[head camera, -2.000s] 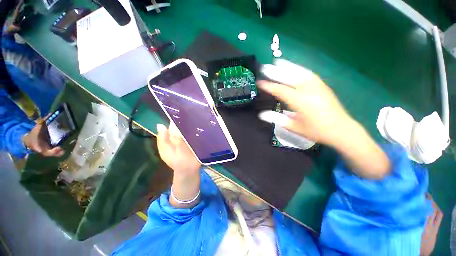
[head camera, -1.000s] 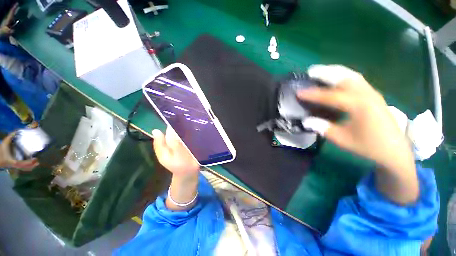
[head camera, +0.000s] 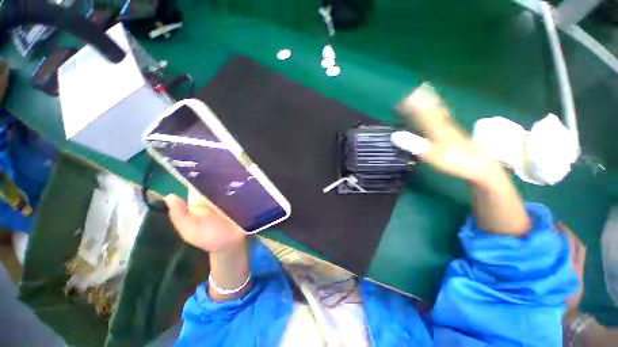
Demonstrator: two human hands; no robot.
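My left hand [head camera: 207,223] holds a smartphone [head camera: 220,166] with a white-edged case and a dark purple screen, tilted above the left part of the black mat [head camera: 288,176]. A black ribbed module [head camera: 376,156] sits at the right side of the mat, with a short pale lead at its lower left. My right hand [head camera: 450,139] is blurred at the module's right edge. A white-covered fingertip is at the module; the other fingers are spread. I cannot see anything held in it. What lies under the module is hidden.
Two piles of white pads [head camera: 528,146] lie at the right. Small white pieces [head camera: 330,61] lie beyond the mat. A white box-shaped device [head camera: 108,95] with a cable stands at the left. A green-lined waste bin [head camera: 57,230] is below left. Another person's arm shows at lower right.
The module, blurred in my right hand a second ago, now rests on the mat over the spot where a white pad and board showed. My right hand has opened. The view has shifted.
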